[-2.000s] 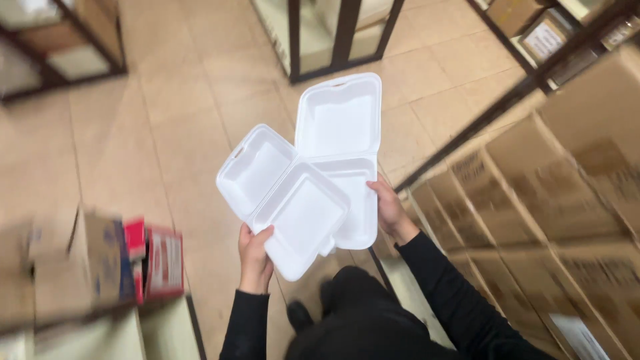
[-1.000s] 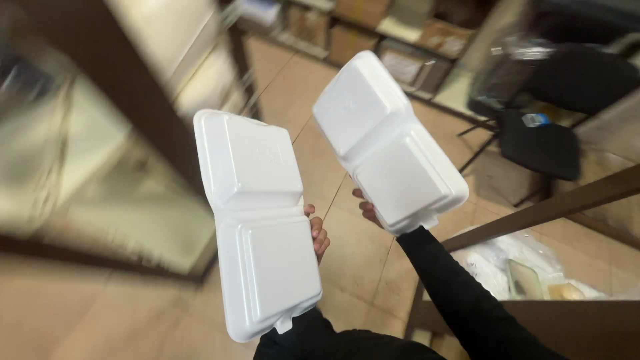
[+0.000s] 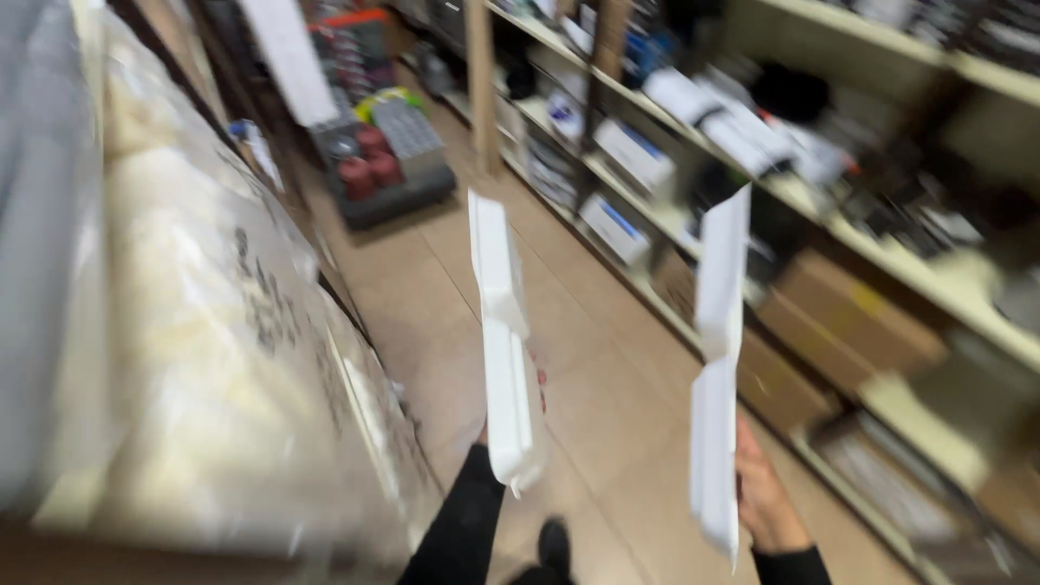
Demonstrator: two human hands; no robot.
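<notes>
Two white foam clamshell food containers are held up apart from each other, both unfolded and seen nearly edge-on. The left foam container (image 3: pixel 508 349) is in my left hand (image 3: pixel 538 386), which is mostly hidden behind it; only some fingertips and a bit of wrist show. My right hand (image 3: pixel 764 487) grips the lower half of the right foam container (image 3: pixel 717 374) from its right side, the fingers partly hidden. Black sleeves cover both forearms.
Shelves (image 3: pixel 674 227) with white boxes, cardboard boxes (image 3: pixel 849 321) and mixed goods run along the right. Large plastic-wrapped packages (image 3: pixel 236 325) stand close on the left. Ahead on the tiled floor sits a dark low platform (image 3: pixel 398 197) loaded with red cylinders and grey packs.
The containers, overlapping two seconds ago, are now apart and turned edge-on, one per hand. The view has swung strongly to a shelf aisle.
</notes>
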